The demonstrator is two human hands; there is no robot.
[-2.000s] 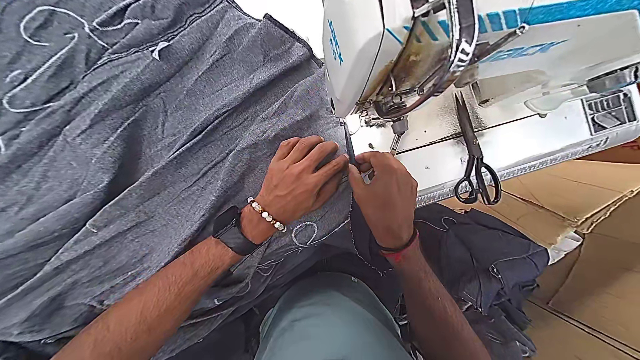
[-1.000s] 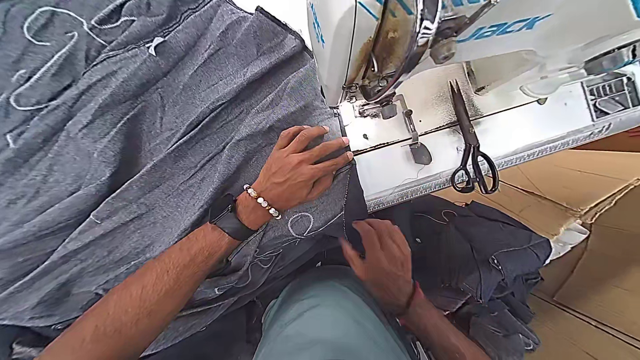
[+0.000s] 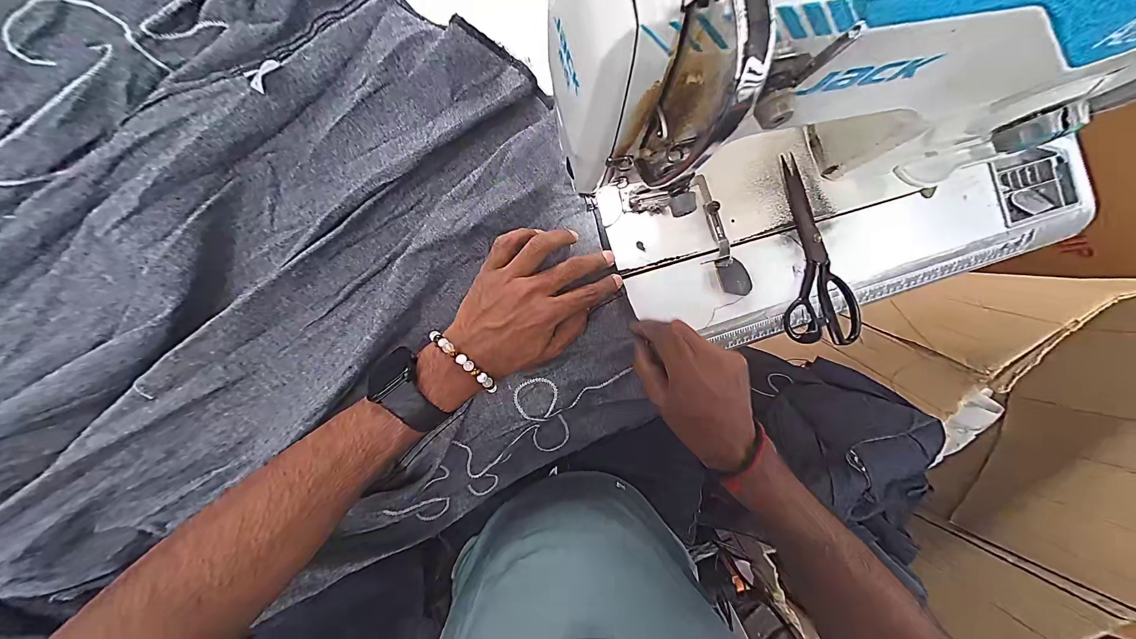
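Grey denim fabric [image 3: 293, 248] spreads over the left side, its right edge lying at the needle area of a white and blue Jack sewing machine [image 3: 967, 80]. My left hand [image 3: 532, 306] rests flat on the fabric with fingers spread, fingertips at that edge just below the presser foot [image 3: 661, 200]. My right hand [image 3: 697, 390] has its fingers curled at the fabric edge nearer my lap, and seems to pinch it. Loose white thread [image 3: 537, 399] trails over the cloth between my hands and my lap.
Black-handled scissors [image 3: 821, 266] lie on the machine bed, right of a small metal guide [image 3: 723, 244]. Dark denim pieces [image 3: 852, 435] are heaped below the bed at right, beside brown cardboard [image 3: 1047, 417]. My knee [image 3: 572, 550] is under the cloth's near edge.
My right hand was beside my left at the fabric edge by the presser foot, then drew back toward my lap, and is now at the edge again, lower down. The metal guide has swung outward.
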